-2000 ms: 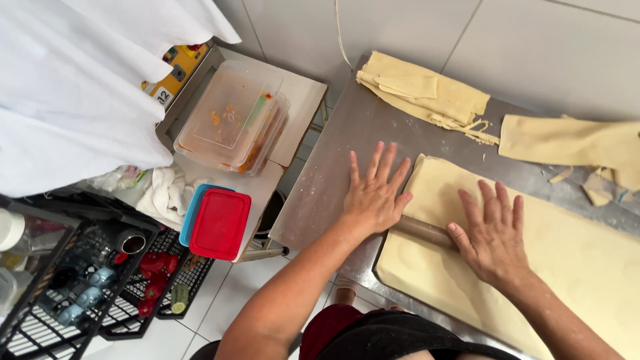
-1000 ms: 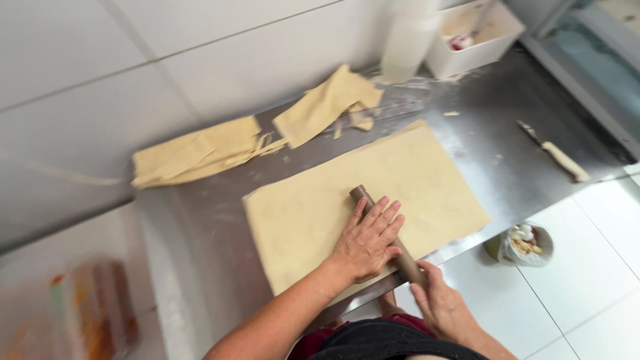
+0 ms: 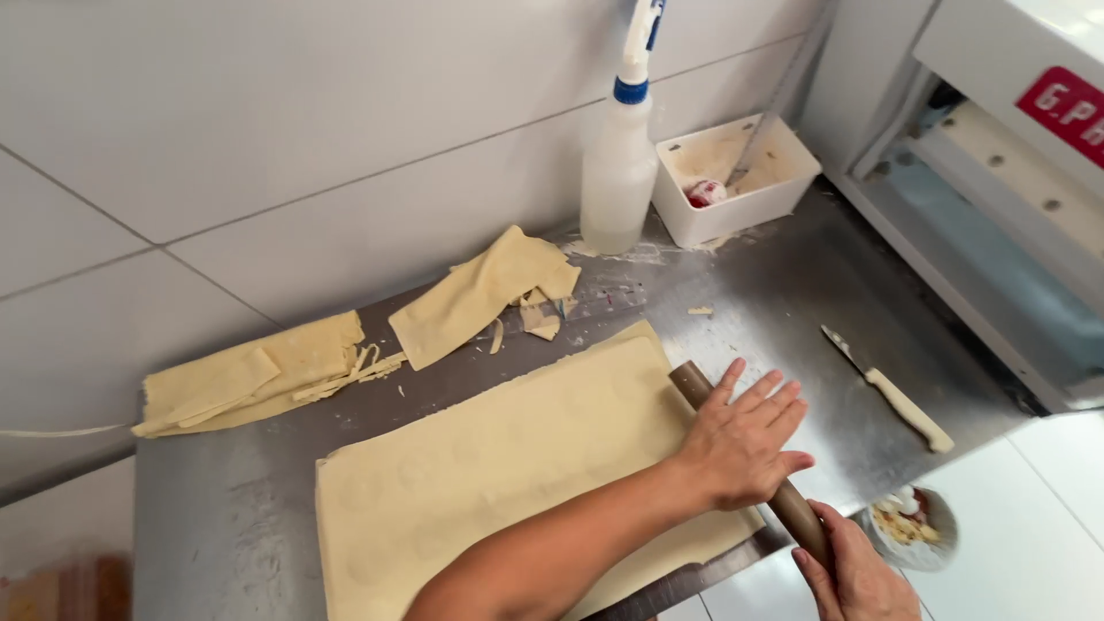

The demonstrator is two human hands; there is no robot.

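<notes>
A large rectangular sheet of rolled dough (image 3: 509, 466) lies on the steel worktop, with faint round bumps showing in it. Across its right end lies a brown rolling pin (image 3: 798, 517), tilted from upper left to lower right. My left hand (image 3: 746, 435) rests on the pin with its palm down and fingers spread. Lower right, my right hand (image 3: 862, 573) is closed around the pin's near end. Folded dough strips (image 3: 250, 379) and a crumpled dough piece (image 3: 487, 297) lie behind the sheet, by the wall.
Along the wall stand a spray bottle (image 3: 617, 172) and a white plastic tub (image 3: 733, 181). A knife with a pale handle (image 3: 906, 405) lies at the right. A white machine (image 3: 975, 198) borders the worktop (image 3: 207, 535). Below its edge is a lined bin (image 3: 944, 526) with scraps.
The rolling pin and both hands have moved right along the dough, from its middle to its right end. Earlier, both palms lay flat over the pin at the left end. The view has swung right.
</notes>
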